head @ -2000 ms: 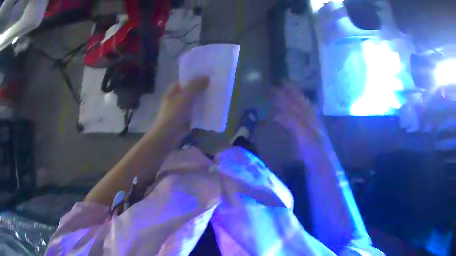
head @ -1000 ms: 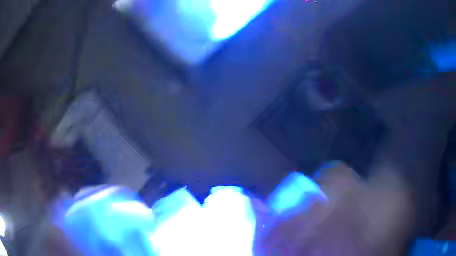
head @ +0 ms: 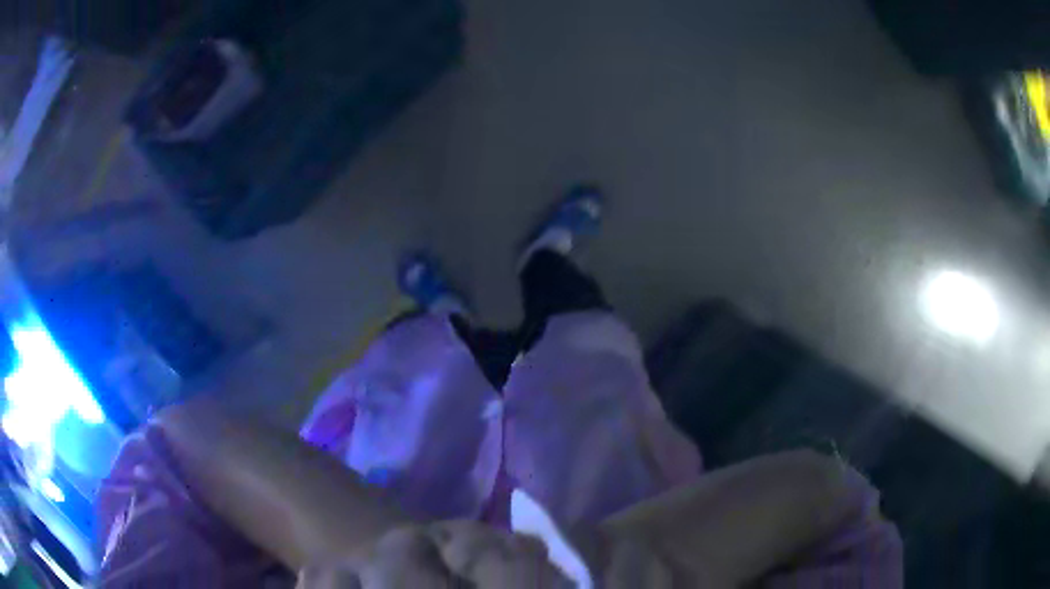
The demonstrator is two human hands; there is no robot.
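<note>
A small part of a white sheet, paper or tissue, shows between my hands at the bottom edge, in front of my pink smock. My left hand has its fingers curled beside it and seems to hold it; the fingertips are cut off by the edge. My right hand is on the other side of the sheet, dim, blurred and mostly cut off, so its grip is hidden.
A dark green crate stands on the floor at the upper left, with a white-rimmed thing with a dark middle on it. Dark crate-like shapes are at the lower right. Glaring blue light is at the left edge.
The view has turned from the red machine and lit bench to the floor and crates. Both hands are now low and close together; earlier my left hand held the white sheet out, apart from the right.
</note>
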